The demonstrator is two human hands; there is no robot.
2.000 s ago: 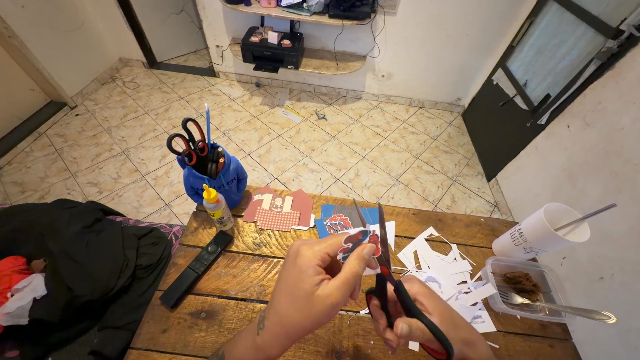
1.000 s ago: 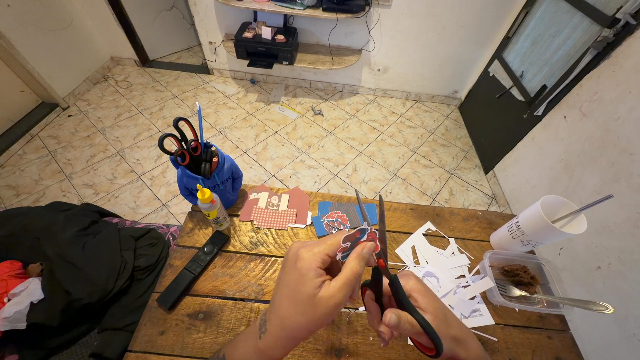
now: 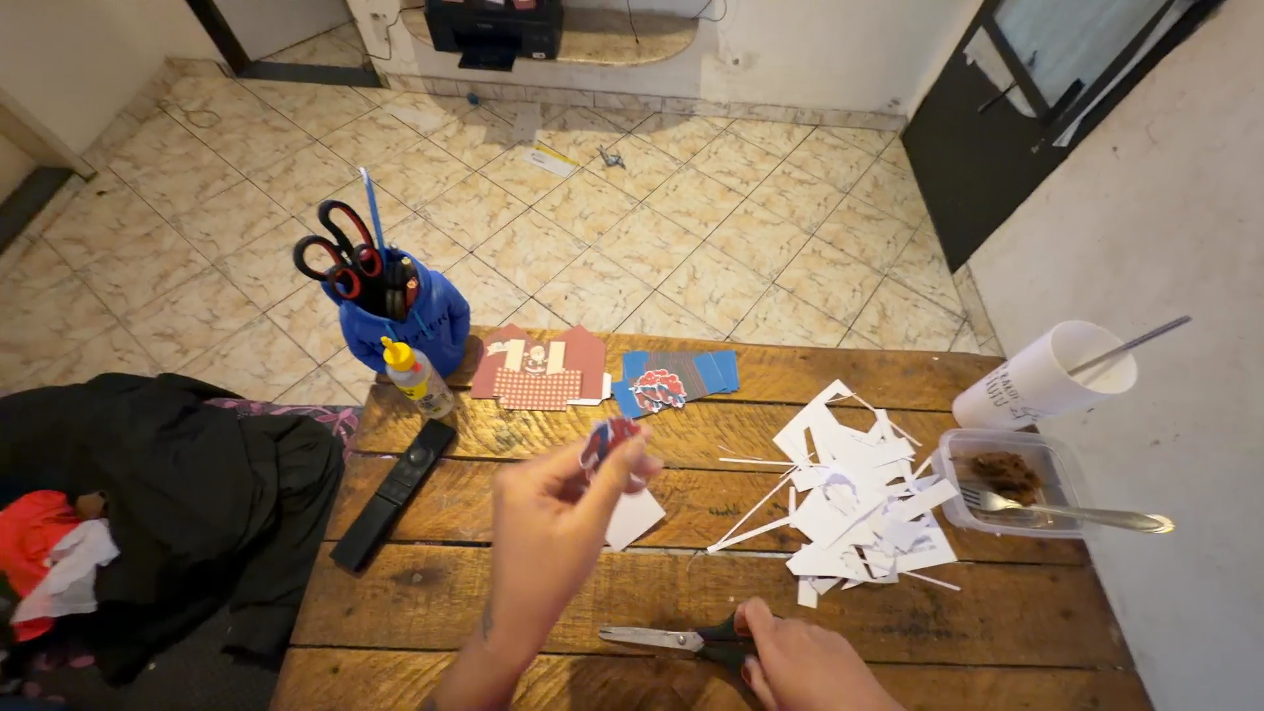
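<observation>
Raised over the middle of the wooden table, my left hand [image 3: 558, 513] pinches a small red and blue paper cutout [image 3: 610, 444]. Low at the right, my right hand [image 3: 805, 657] is on the dark handles of a pair of scissors [image 3: 657, 639], whose blades are together and point left, close to the tabletop. A white piece of paper [image 3: 634, 517] lies beside my left hand. Beyond it are red and checkered paper pieces [image 3: 538, 380] and blue paper pieces [image 3: 711, 372] with red cutouts [image 3: 659, 390] on top. White paper scraps [image 3: 854, 494] are heaped at the right.
At the back left stand a blue holder [image 3: 420, 316] with more scissors and a glue bottle [image 3: 418, 378]; a black remote control [image 3: 395, 494] lies nearer. A white cup [image 3: 1037, 375] and a plastic container [image 3: 1062, 474] with brown food and a fork [image 3: 1096, 515] occupy the right edge.
The scissors have moved away from the cutout, down and nearer to me, and their blades have closed. My left hand still holds the cutout.
</observation>
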